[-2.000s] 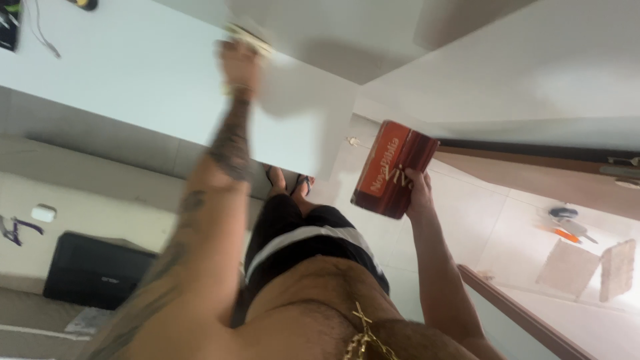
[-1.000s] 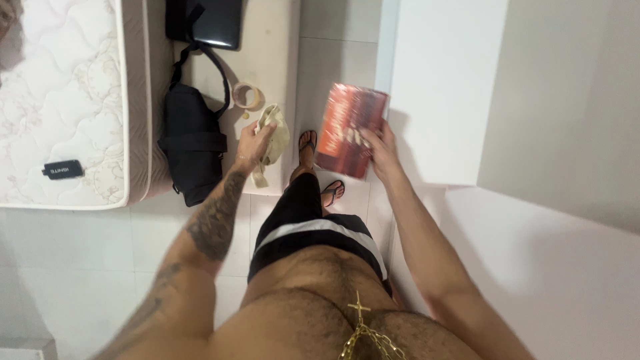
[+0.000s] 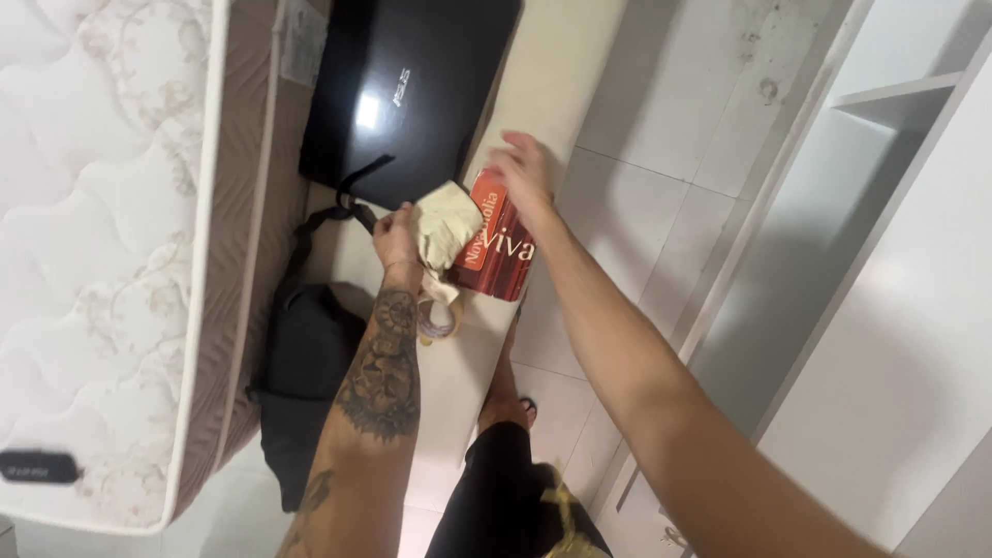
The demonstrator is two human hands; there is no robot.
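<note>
A book with a red cover (image 3: 508,267) lies on the cream padded bench (image 3: 554,85), partly under a pale yellow cloth (image 3: 446,221). My left hand (image 3: 397,236) is at the cloth's left edge, its fingertips by a black strap; whether it grips either one is unclear. Over the book's upper edge is my right hand (image 3: 523,174), blurred, fingers spread and not wrapped around the book. A roll of tape (image 3: 440,319) rests on the bench just below the cloth. Beyond my left hand lies a closed black Asus laptop (image 3: 434,93).
A black bag (image 3: 298,372) with a strap lies between the bench and a patterned mattress (image 3: 101,271). On the mattress is a small black case (image 3: 39,466). White furniture with a shelf (image 3: 899,97) stands at the right, beyond the tiled floor (image 3: 635,186).
The book, held in my right hand in both earlier frames, now lies on the bench with the hand's fingers off its side. The view has turned and moved nearer the bench.
</note>
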